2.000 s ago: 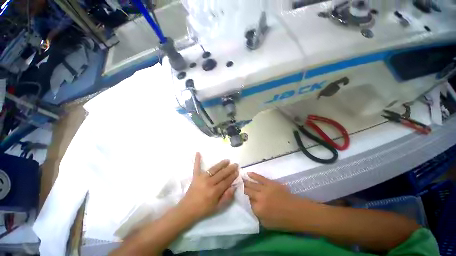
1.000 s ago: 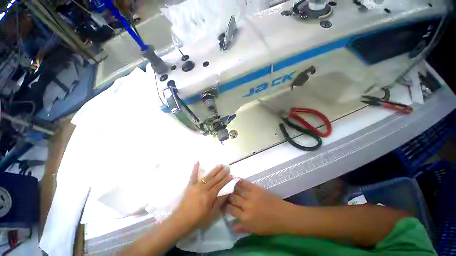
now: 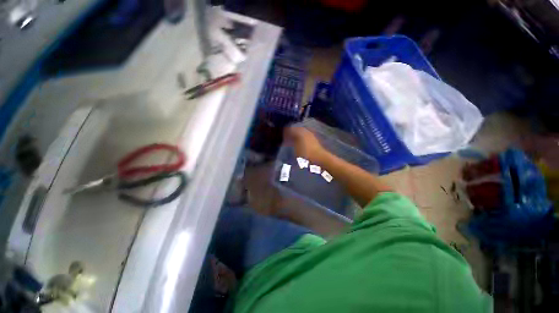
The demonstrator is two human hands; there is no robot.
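Observation:
My right hand [image 3: 298,139] is at the far left end of a grey see-through bin [image 3: 301,194], small and blurred. Its fingers are unclear, and I cannot tell whether it holds anything. Several small white labels [image 3: 314,169] lie in the bin, beside and below my forearm. My left hand is out of the picture, and so is the white garment cloth.
Fabric shears [image 3: 150,175] with red and black loops and red-handled snips [image 3: 212,85] lie on the white machine table [image 3: 160,244]. A blue basket [image 3: 361,113] holds a white plastic bag [image 3: 412,105]. A blue bag [image 3: 521,189] sits on the floor at right.
The view has swung right and down, from the sewing area to the bins. My right hand has left the cloth and moved to the grey bin. My left hand has gone out of view.

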